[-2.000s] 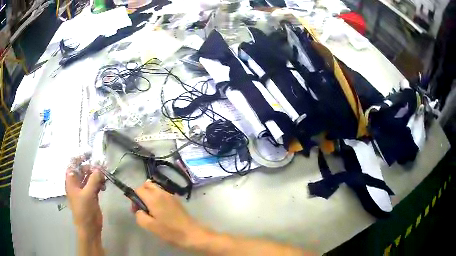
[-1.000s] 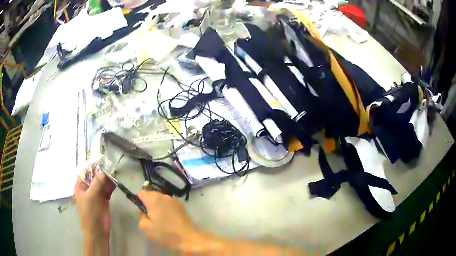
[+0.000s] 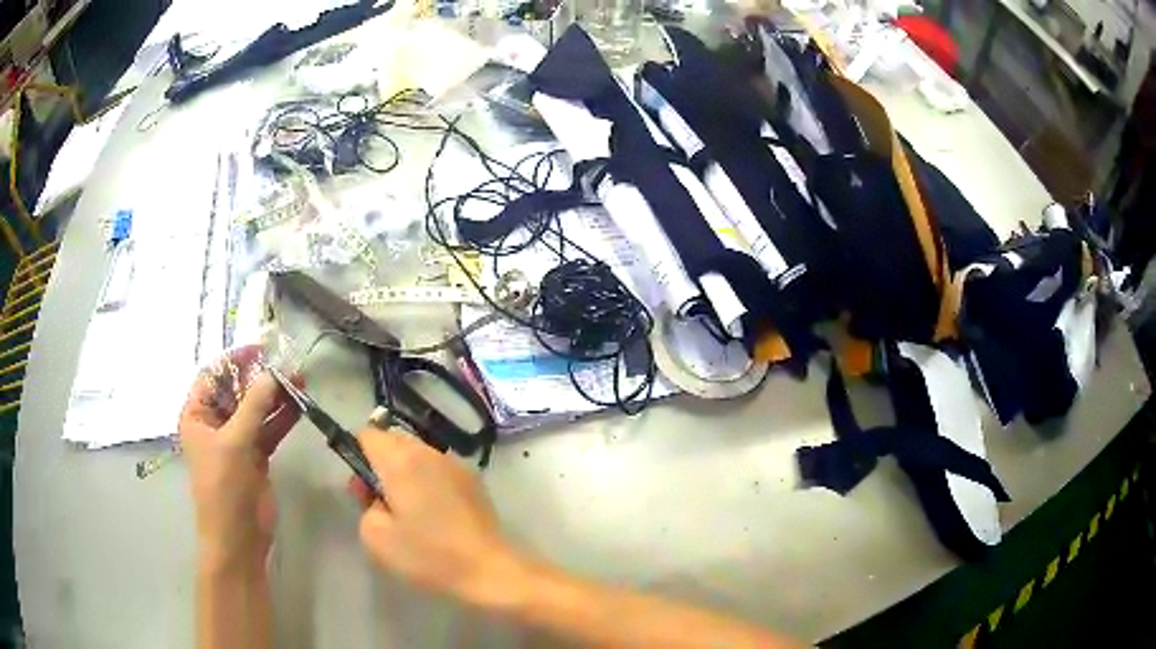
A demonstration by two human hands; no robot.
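My right hand (image 3: 425, 507) grips the dark handles of the needle-nose pliers (image 3: 332, 437). The pliers' grey jaws point up and left, to the fingertips of my left hand (image 3: 235, 425). My left hand pinches a small clear, shiny plastic piece (image 3: 238, 375), seemingly a bag. The plier tips are at or beside it; whether they grip it, and whether it holds a trim piece, I cannot tell.
Black-handled shears (image 3: 437, 399) lie just beyond the pliers. Paper sheets (image 3: 140, 342) lie at the left. A black cord bundle (image 3: 586, 308), a white tape roll (image 3: 710, 361) and heaped navy and white fabric (image 3: 811, 241) lie to the right.
The table's contents appear higher in the picture. My hands stay together with the pliers at the clear plastic; my left hand has turned slightly. Nothing has visibly been let go.
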